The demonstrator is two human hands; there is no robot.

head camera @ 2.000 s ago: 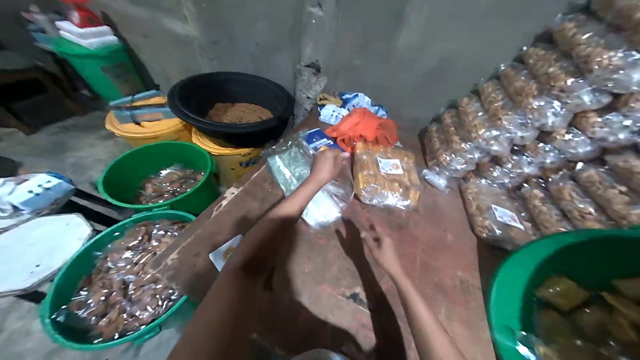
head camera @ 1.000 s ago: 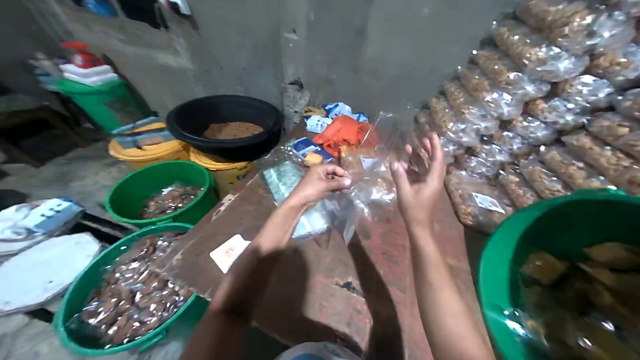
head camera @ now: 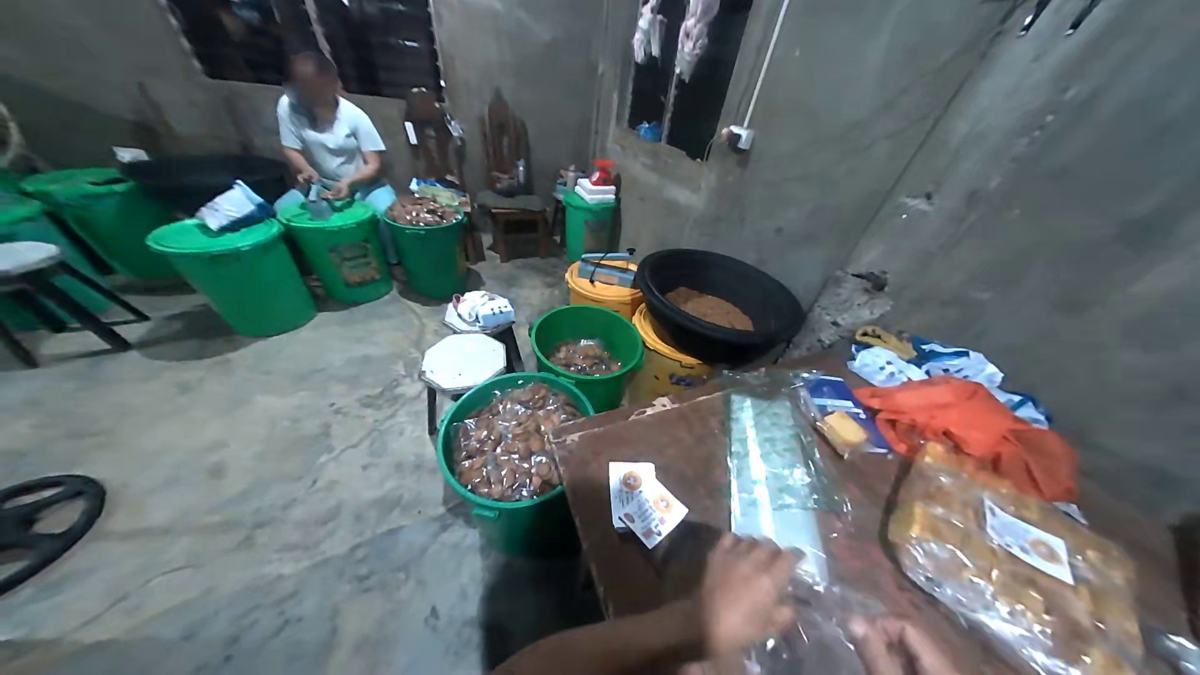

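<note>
At the bottom of the head view, my left hand (head camera: 750, 586) is closed on a clear plastic bag (head camera: 811, 637) near the table's edge. My right hand (head camera: 895, 647), partly cut off by the frame, is at the bag's other side; its grip is blurred. Beyond them lies a stack of clear plastic bags (head camera: 773, 459) on the brown table (head camera: 694, 441). Printed labels (head camera: 647, 506) lie left of the stack. To the right sits a clear bag packed with golden-brown pieces (head camera: 1012, 562), a label on its top.
Green tubs (head camera: 511, 516) of packed brown food stand left of the table, beside a white-topped stool (head camera: 464, 364). A black basin (head camera: 722, 305) rests on yellow buckets (head camera: 667, 361). Orange cloth (head camera: 975, 431) lies at the back. Across the room a person (head camera: 333, 141) sits behind green bins (head camera: 342, 248).
The view has swung left, bringing the seated person into sight. My hands, raised with a clear bag between them one second ago, are now lower, near the table's edge.
</note>
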